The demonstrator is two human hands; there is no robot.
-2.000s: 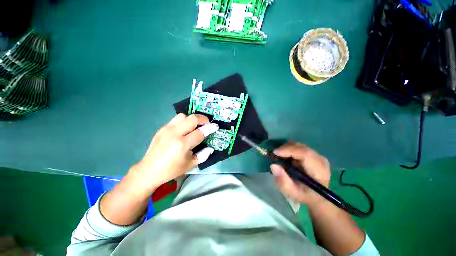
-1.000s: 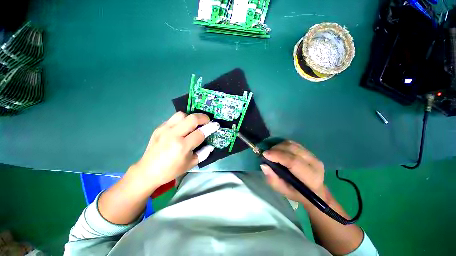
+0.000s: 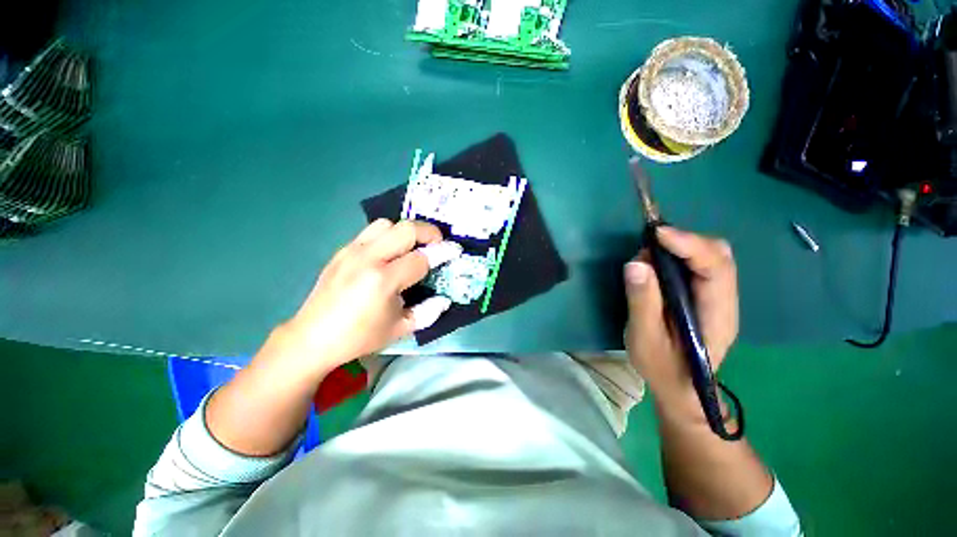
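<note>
A green circuit board panel lies on the black work mat. My left hand, with white coverings on two fingertips, grips the panel's near left side; the fingers hide that part. My right hand holds the black soldering iron like a pen. The iron's thin metal tip points away from me, just below the tip-cleaning pot, and looks apart from it. The pot has a crusty rim and silvery-grey contents.
Stacked board panels lie beyond the mat. Upright rows of boards stand at the far left. The dark soldering station is at the right, with a small metal rod near it. A blue bin shows below the bench edge.
My right hand has moved the iron away from the panel, to the right and up toward the pot, and its tip now points forward. My left hand stays on the panel.
</note>
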